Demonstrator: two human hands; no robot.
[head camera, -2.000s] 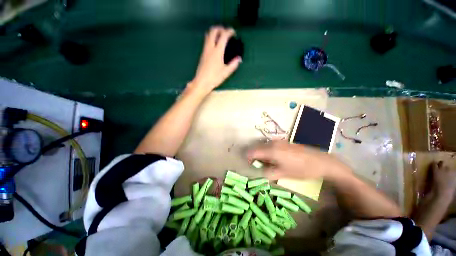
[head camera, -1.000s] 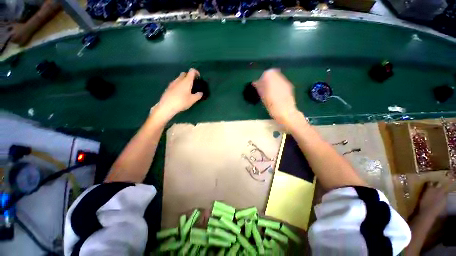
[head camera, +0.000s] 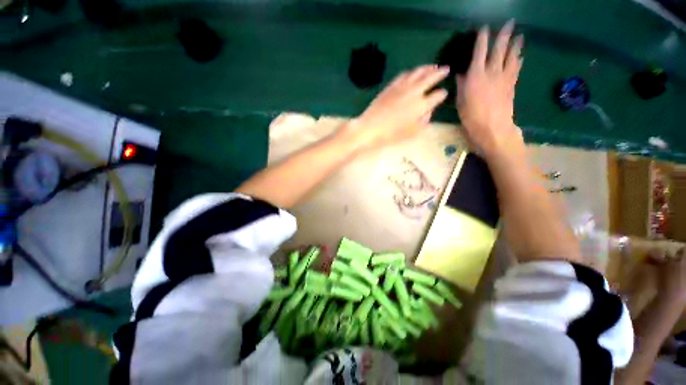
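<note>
A black housing (head camera: 456, 53) sits on the green belt (head camera: 286, 75) at the upper right. My right hand (head camera: 490, 83) lies over its right side with fingers spread. My left hand (head camera: 406, 101) is at its lower left, fingertips close to it. Whether either hand grips it cannot be told. Another black housing (head camera: 367, 65) stands on the belt left of my hands, untouched. Green battery cells (head camera: 361, 293) are heaped in front of me. Several thin contact leads (head camera: 412, 188) lie on the cardboard sheet (head camera: 323, 188), beside a yellow sheet with a black area (head camera: 459, 241).
More black housings (head camera: 199, 40) and a round circuit board (head camera: 572, 92) are on the belt. A control unit (head camera: 83, 218) with a gauge stands left. A parts box (head camera: 632, 195) and another person's hand (head camera: 669, 263) are at the right.
My left hand has left the housing it was on and moved right. Both hands are now close together at one black housing. The view has shifted downward.
</note>
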